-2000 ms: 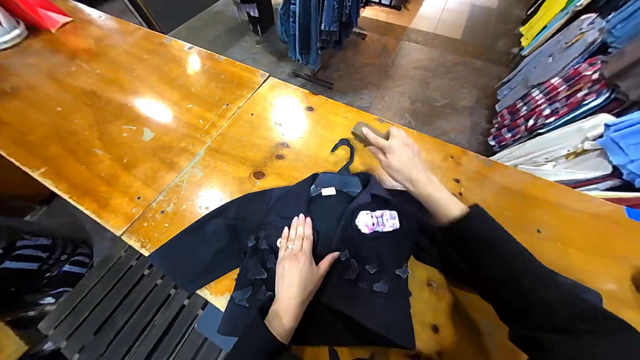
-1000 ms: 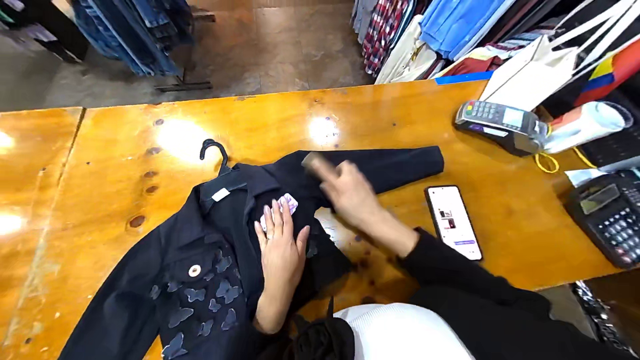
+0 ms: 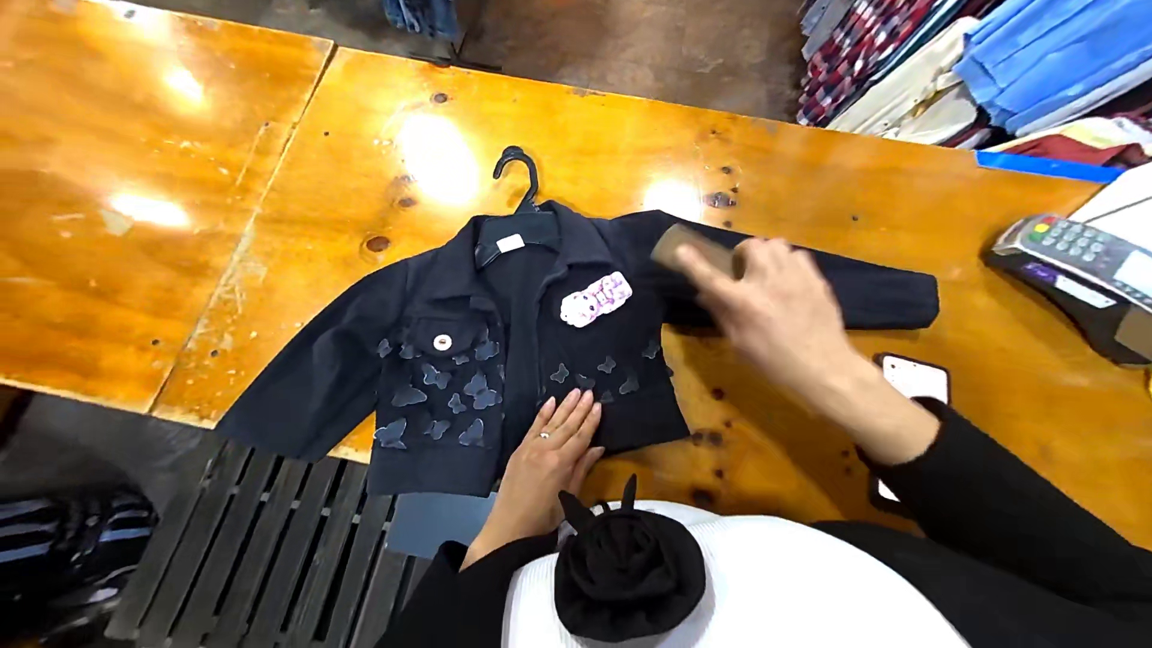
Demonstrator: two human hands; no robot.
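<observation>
A small black jacket (image 3: 450, 288) with butterfly shapes lies front up on the wooden counter, a black plastic hanger (image 3: 519, 171) in its collar. A white and pink patch (image 3: 596, 300) sits on its chest, at the right in view. My left hand (image 3: 551, 459) rests flat on the jacket's lower front, fingers apart, holding nothing. Blurred by motion, my right hand (image 3: 778, 306) grips a brown block-like object (image 3: 693, 252), perhaps a brush, over the sleeve near the shoulder; whether it touches the cloth I cannot tell.
A card terminal (image 3: 1084, 270) stands at the counter's (image 3: 972, 207) right side. A phone (image 3: 913, 378) lies partly under my right forearm. Beyond the far edge are folded or hanging clothes (image 3: 1035, 63) and jeans (image 3: 421, 16). A dark slatted bench (image 3: 261, 549) is below the near edge.
My left hand has moved from beside the patch down to the jacket's lower front. The sleeve at the right, largely hidden two seconds ago, lies stretched out. The view has swung right, then partly back.
</observation>
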